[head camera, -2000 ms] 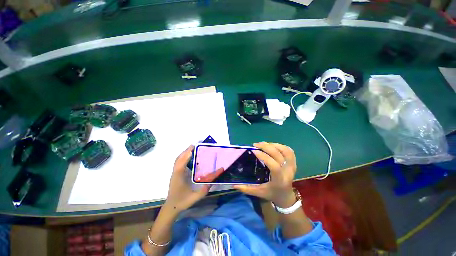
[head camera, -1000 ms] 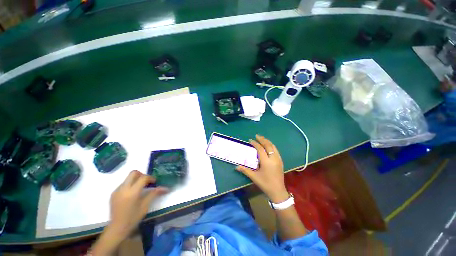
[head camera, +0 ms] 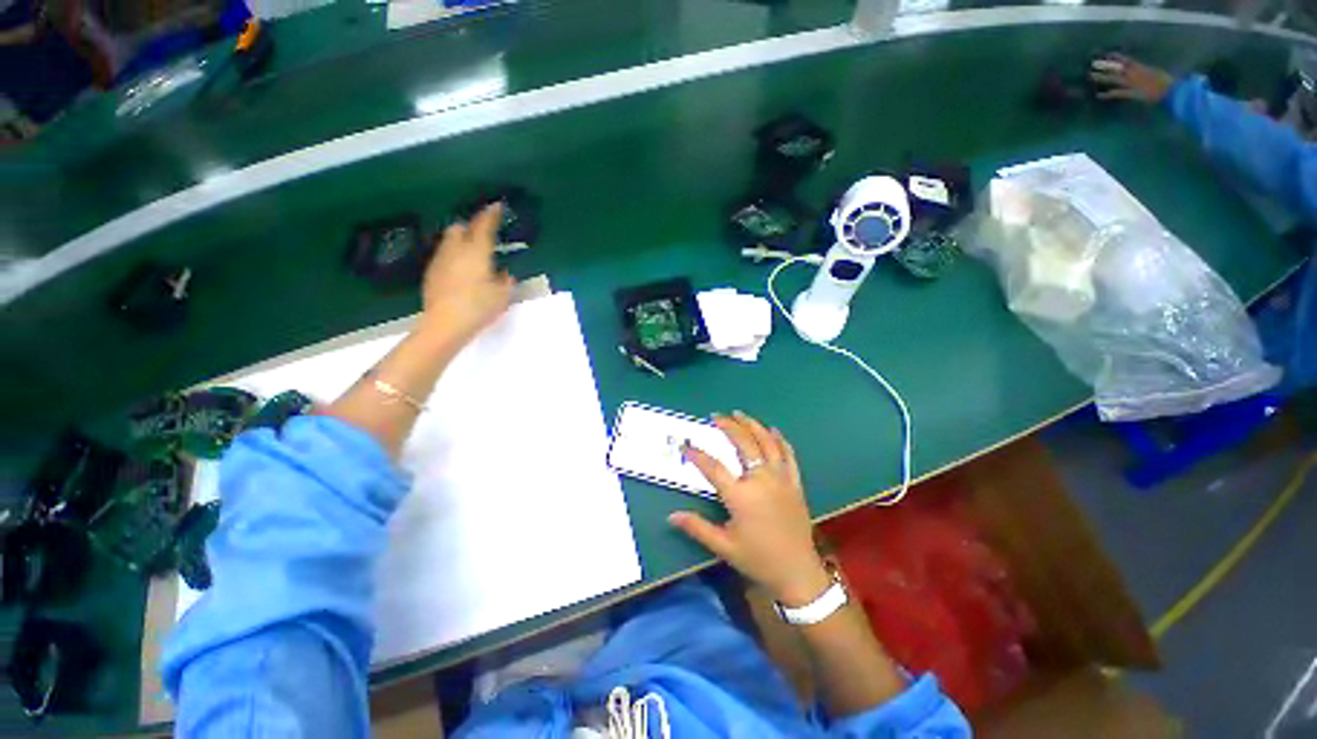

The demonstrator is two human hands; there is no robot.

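The phone [head camera: 657, 446] lies screen up on the green mat, right of the white sheet [head camera: 506, 477]. My right hand [head camera: 758, 505] is over its right end, fingers spread, a fingertip at the screen. My left hand [head camera: 467, 282] reaches past the sheet's back edge to a black housing [head camera: 506, 214]. Its fingers partly cover the housing, and whether they grip it is hidden. A second black housing [head camera: 387, 250] stands just left of that hand. An open housing with a green board [head camera: 662, 321] sits behind the phone.
White slips [head camera: 735, 322] lie beside the open housing. A white fan [head camera: 872, 220] stands with its cable. A clear bag [head camera: 1127, 289] is at right. Green boards [head camera: 145, 505] and black housings are at left. More housings [head camera: 792, 145] stand behind. Another person's hand [head camera: 1131, 78] is at far right.
My left hand has moved forward from the sheet. The housing there is gone from the sheet, and an additional one stands at the back. My right hand has loosened around the phone, now flat on the mat.
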